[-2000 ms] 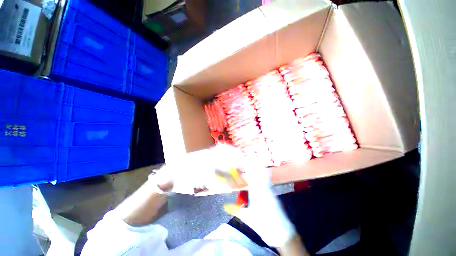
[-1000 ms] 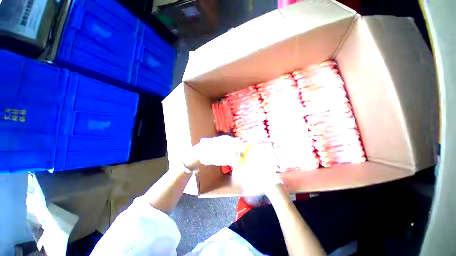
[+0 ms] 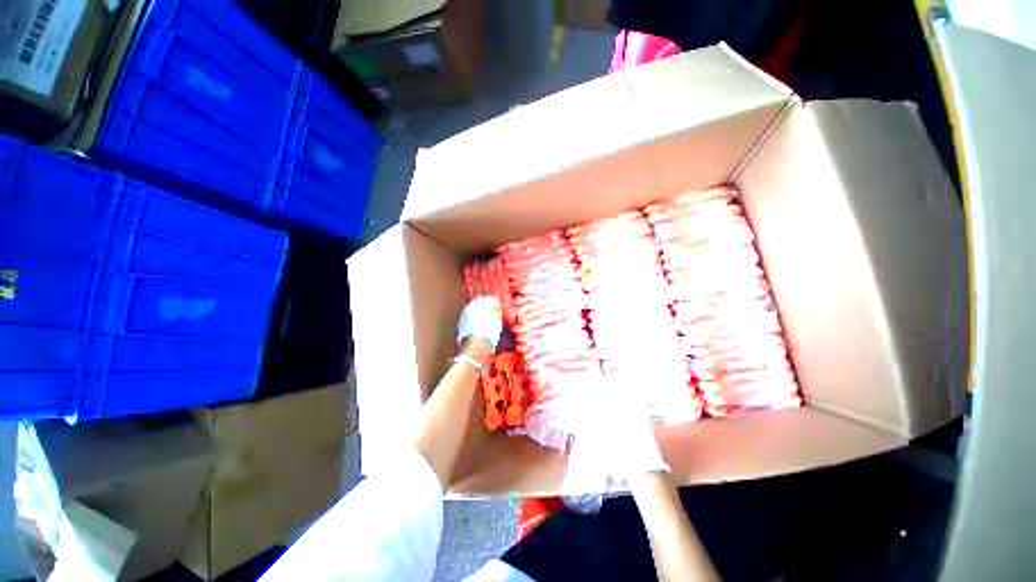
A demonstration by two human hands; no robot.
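An open packing carton (image 3: 852,262) holds tight rows of packed shells (image 3: 710,296), orange-pink and overexposed. Orange shells (image 3: 504,390) show at the carton's left side, below my left hand. My left hand (image 3: 481,323), in a white glove, reaches down inside the carton at the end of the leftmost row; its fingers are low among the shells, and whether it holds one is unclear. My right hand (image 3: 610,449), in a white glove, is over the carton's near wall, washed out against the bright shells. Clear crumpled plastic shows beside it; its fingers cannot be made out.
Large blue totes (image 3: 170,284) stand at the left. A brown carton (image 3: 278,466) lies below them, with white scraps beside it. Another carton (image 3: 426,57) stands at the back. A pale bench edge (image 3: 1000,284) runs down the right. A pink object (image 3: 642,51) shows beyond the carton.
My hands were together over the carton's near left corner and have moved apart. My left hand has gone deeper into the carton, my right hand towards the near wall. Orange shells at the left are now uncovered.
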